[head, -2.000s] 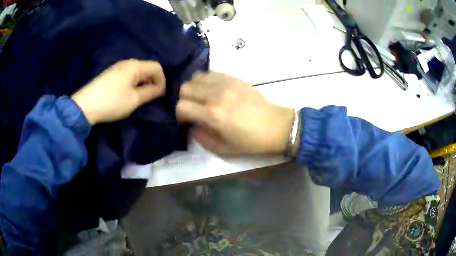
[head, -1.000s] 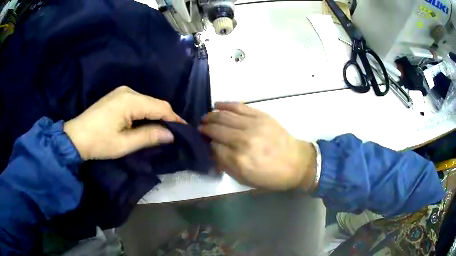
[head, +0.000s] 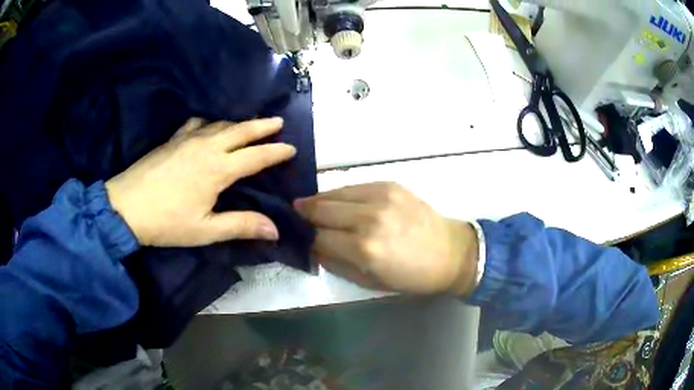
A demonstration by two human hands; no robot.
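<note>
The dark navy garment [head: 144,68] lies in a heap over the left of the machine table, its straight right edge running down from the presser foot [head: 302,80]. My left hand [head: 202,183] lies on the cloth with fingers spread, palm down, gripping nothing. My right hand [head: 380,236] pinches the cloth's right edge near the table front; its fingertips are partly hidden by the fabric. The cloth edge sits at the presser foot under the machine head.
Black-handled shears [head: 549,114] lie at the right, beside a thin metal tool [head: 601,156]. The white JUKI machine body [head: 609,46] stands at upper right. A clear plastic bag with dark scraps [head: 673,152] is at far right. The table's front edge curves below my hands.
My left hand has gone from pinching a cloth fold to lying spread on the fabric. The cloth edge by my right hand now lies straighter and flatter along the table.
</note>
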